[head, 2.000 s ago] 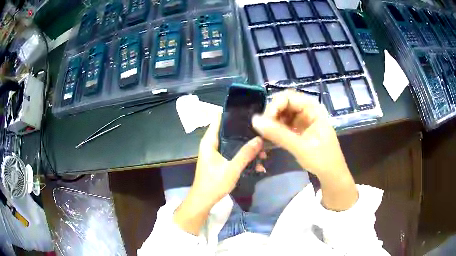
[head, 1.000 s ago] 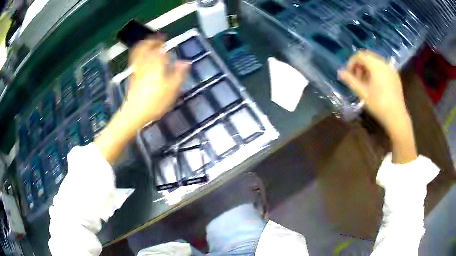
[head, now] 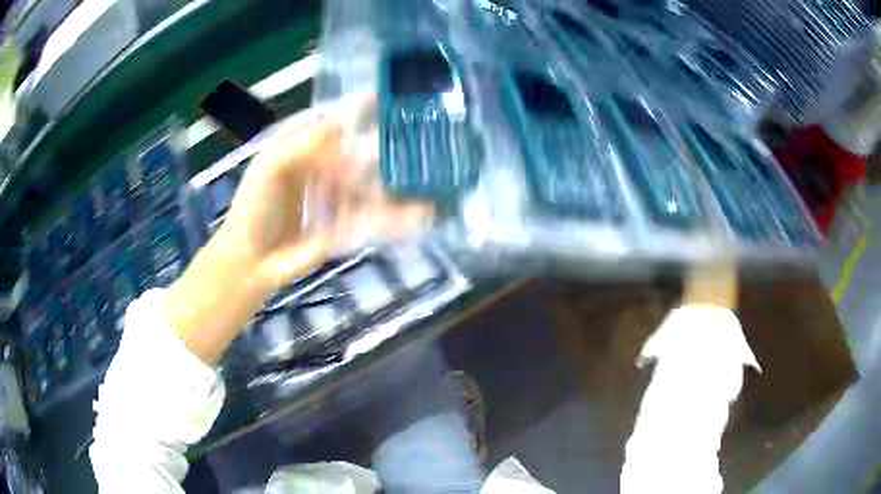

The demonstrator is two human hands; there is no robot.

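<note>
A clear plastic phone tray (head: 497,217) with teal keypad phones (head: 422,125) in its pockets is raised at the upper right, blurred by motion. My left hand (head: 309,193) is at its left side, fingers around that edge beside the nearest phone. My right hand (head: 713,282) is under the front edge at right; the fingers are hidden by the tray. The raised tray covers part of the lens tray (head: 459,287), whose black-framed lenses (head: 372,283) show below my left hand.
Another phone tray (head: 106,260) with teal phones lies at left. A dark phone (head: 237,108) lies behind my left hand. A red object (head: 826,172) is at far right. The bench's front edge (head: 386,343) runs below the lens tray.
The right-hand phone tray has come up and left, over part of the lens tray. Both hands now hold it. The dark phone my left hand was at a second ago lies at the back.
</note>
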